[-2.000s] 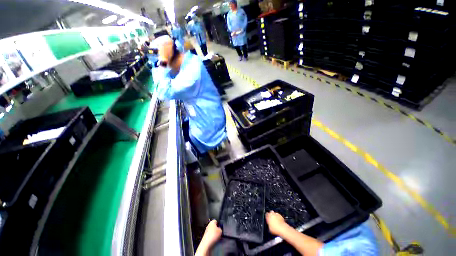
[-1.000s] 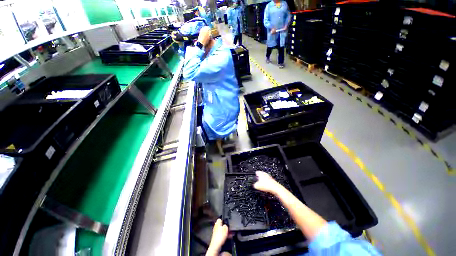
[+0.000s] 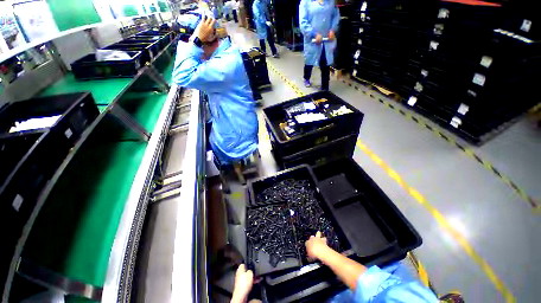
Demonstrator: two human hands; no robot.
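Note:
Many small dark parts (image 3: 296, 198) lie heaped in a black parts bin (image 3: 327, 208) in front of me. A shallow black tray (image 3: 285, 274) filled with the same parts sits over the near left of this bin. My left hand (image 3: 243, 278) is at the tray's near left corner; its fingers are small and partly hidden, so its grip is unclear. My right hand (image 3: 316, 244) is over the parts at the tray's right side, fingers curled down; whether it holds parts is hidden.
An empty black bin (image 3: 409, 234) adjoins on the right. A stacked bin with mixed goods (image 3: 314, 142) stands beyond. The conveyor (image 3: 160, 228) runs at left. A person in a blue smock (image 3: 228, 97) is by it; others stand in the aisle. Black box stacks (image 3: 445, 71) stand at right.
My right hand has moved from the tray's edge to over the parts, then nearer to me at the tray's right side. The tray looks fuller. The view has shifted.

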